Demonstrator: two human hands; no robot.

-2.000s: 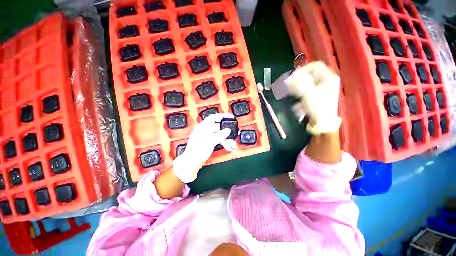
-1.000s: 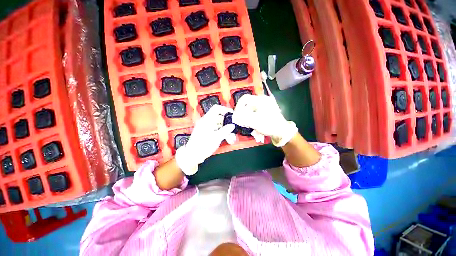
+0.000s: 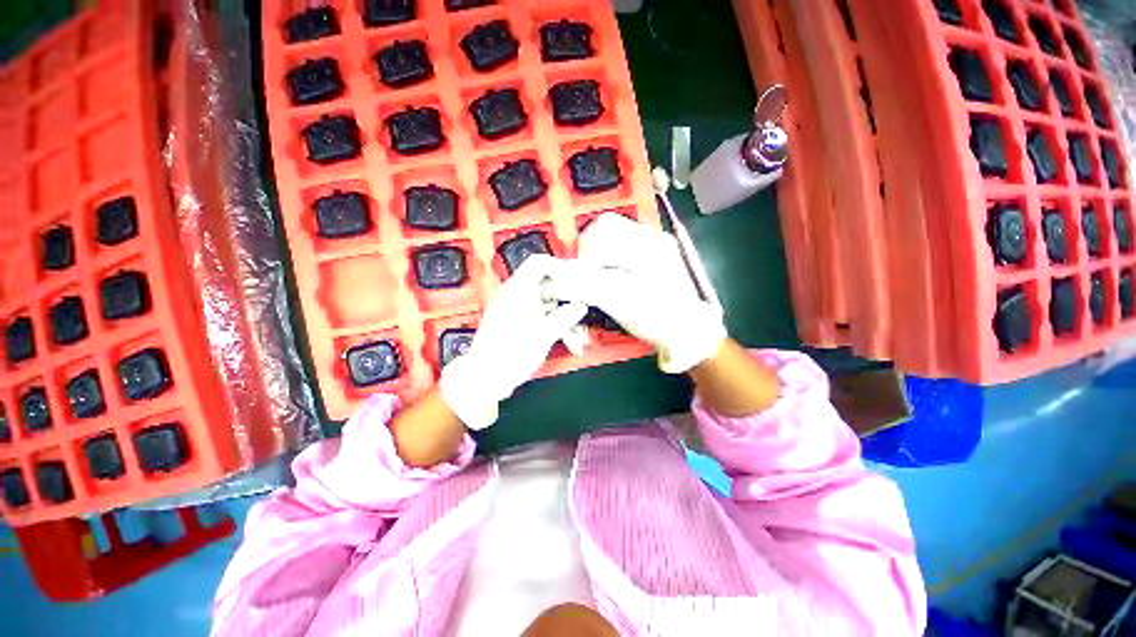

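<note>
The orange-red foam tray [image 3: 361, 261] in front of me holds rows of black camera modules [image 3: 440, 265]. One pocket at its lower left is empty. My left hand [image 3: 513, 339], in a white glove, is closed over the tray's lower right part. My right hand [image 3: 645, 289], also gloved, meets it with fingertips touching. The black module seen between the hands earlier is now hidden by the gloves. Whether my right fingers hold anything cannot be seen.
A white dispenser bottle [image 3: 738, 172], a thin pale stick [image 3: 688, 249] and a short clear strip [image 3: 681, 157] lie right of the tray. More foam trays stand right [image 3: 922, 237] and left [image 3: 206, 417], with crinkled clear film [image 3: 255, 268]. A blue bin [image 3: 937, 423] is below the bench.
My right hand has come from beside the bottle to my left hand. The black module, visible in my left fingers before, is now covered. The bottle is uncovered.
</note>
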